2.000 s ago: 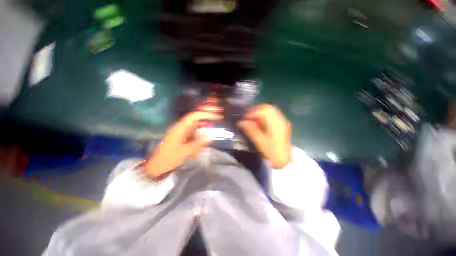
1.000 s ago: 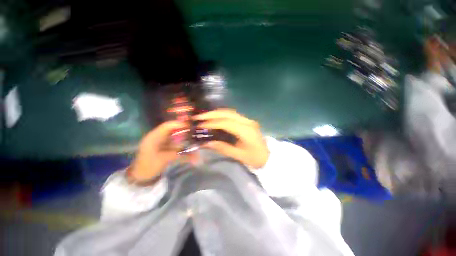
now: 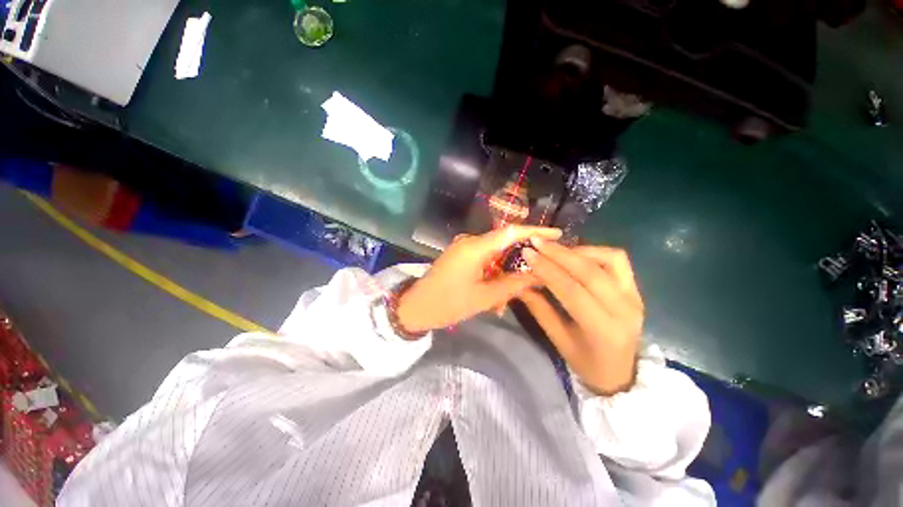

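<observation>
My left hand (image 3: 460, 282) and my right hand (image 3: 591, 297) meet at the bench edge, fingertips together around a small dark unit (image 3: 517, 257). Its shape is mostly hidden by the fingers. Just beyond them lies a dark fixture plate (image 3: 460, 183) with red laser lines across it. A large black stand (image 3: 673, 50) rises behind the plate. Crinkled clear plastic (image 3: 598, 182) lies at the plate's right side.
Loose silver-and-black fittings (image 3: 876, 297) are heaped at far right. White paper (image 3: 356, 127), a pale green ring (image 3: 388, 160) and a green round container (image 3: 313, 27) lie left. A blue bin (image 3: 307, 230) is below the bench edge; a grey machine (image 3: 104, 45) is upper left.
The view has turned and sharpened; the stand now shows at upper right. My hands, apart two seconds ago, are now together at the small unit.
</observation>
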